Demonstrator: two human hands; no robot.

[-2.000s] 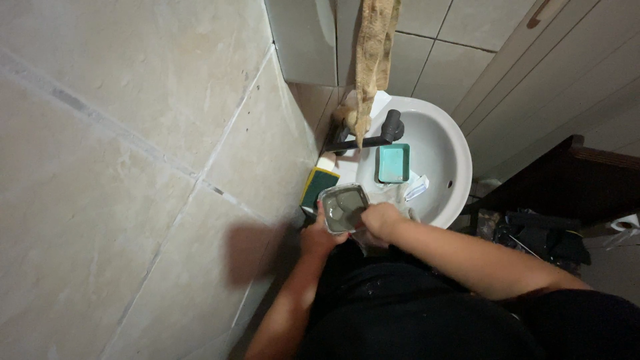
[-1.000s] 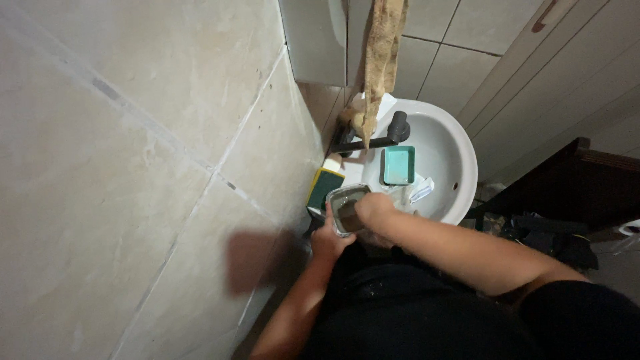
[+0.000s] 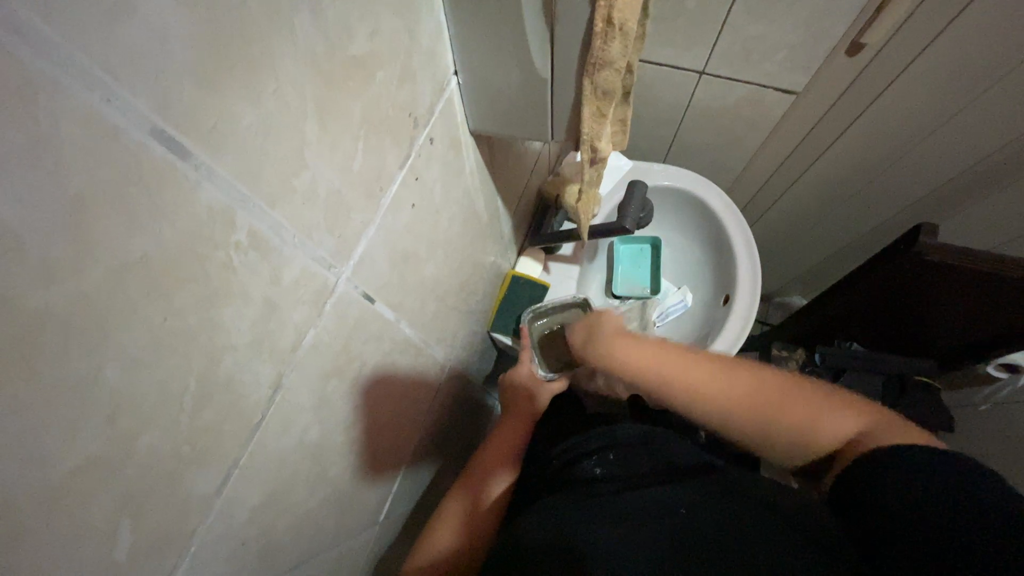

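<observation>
My left hand (image 3: pixel 530 386) grips a small square container (image 3: pixel 550 336) by its side, near the edge of a white washbasin (image 3: pixel 740 240). Murky liquid or paste shows inside it. Over the container's right side is my right hand (image 3: pixel 596 336), blurred, its fingers partly inside; whether they hold anything is hidden. A turquoise rectangular tray (image 3: pixel 637 268) lies in the basin, with a small white and blue packet (image 3: pixel 673 306) beside it. Left of the basin bowl is a green and yellow scouring sponge (image 3: pixel 518 304).
A dark faucet (image 3: pixel 634 206) and a dark bar stand at the basin's back. A tan cloth (image 3: pixel 610 88) hangs down over them. The tiled wall (image 3: pixel 240 240) runs close along my left. Dark furniture (image 3: pixel 896 280) stands to the right, with a toilet paper roll (image 3: pixel 1004 366) at the far right.
My right hand has moved from the container's right edge to over its opening, and its fingers reach in. The left hand keeps hold of the container.
</observation>
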